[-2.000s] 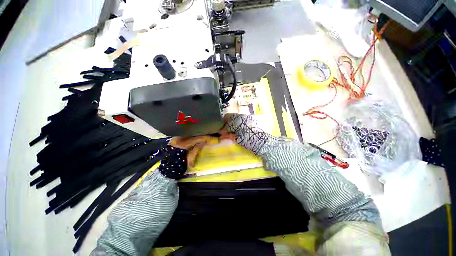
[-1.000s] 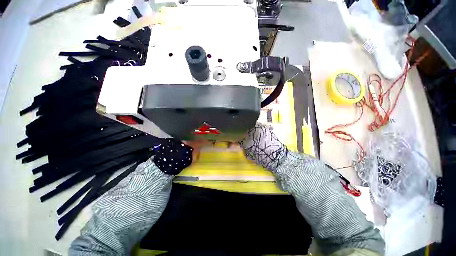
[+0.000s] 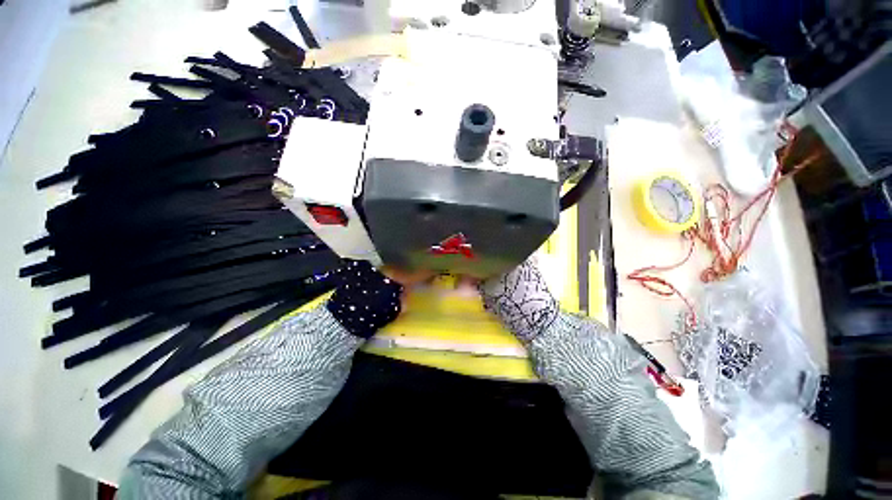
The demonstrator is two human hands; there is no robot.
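The white sewing machine head with its dark grey front cover [image 3: 460,217] stands in the middle. My left hand [image 3: 409,283] and my right hand [image 3: 474,285] are under the cover's lower edge, a small gap apart. Their fingers are mostly hidden by the head, so I cannot tell what they hold. The presser foot is hidden. Unsewn black webbing straps [image 3: 430,430] lie at the table's front edge between my forearms. Finished straps [image 3: 166,215] fan out left of the machine, with shiny rings [image 3: 282,121] near it.
Yellow tape [image 3: 450,361] covers the machine bed's front. To the right lie a yellow tape roll [image 3: 669,203], orange-red cord [image 3: 719,259], red-handled snips [image 3: 665,381] and a clear bag of rings [image 3: 738,356]. A red switch [image 3: 327,214] is on the machine's left side.
The view has shifted, so the machine appears further right. My hands have drawn further under the head; my right hand shows less than two seconds ago, and the left fingers are now mostly covered.
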